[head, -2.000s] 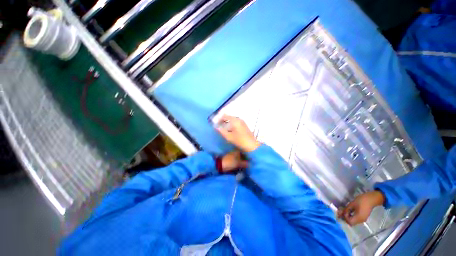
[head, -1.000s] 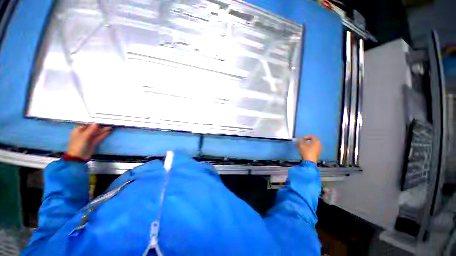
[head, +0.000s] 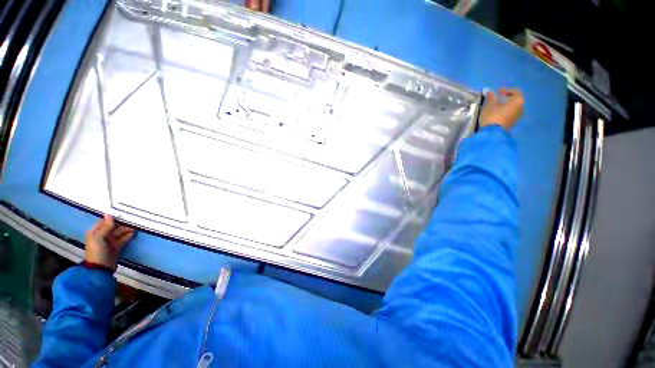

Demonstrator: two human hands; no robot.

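Observation:
A large silver metal back plate (head: 251, 158) with pressed ribs and a black edge lies ribbed side up on a blue foam pad (head: 535, 165). My left hand (head: 108, 241) is at the plate's near edge, towards its left corner, with fingertips at the black edge. My right hand (head: 501, 109) is at the plate's far right corner, thumb and fingers bent close together at the edge. Whether either hand grips the plate or holds something small cannot be told.
Shiny rollers (head: 574, 230) run beyond the pad on the right, and more rollers (head: 21, 50) show at the upper left. A pale side rail (head: 154, 282) runs along my waist. Another person's fingers (head: 258, 5) show at the top edge. A grey surface (head: 628, 215) is at the right.
My right hand has moved from the near right corner to the far right corner. My left hand stays at the near edge. The view has turned and shows the plate's far side.

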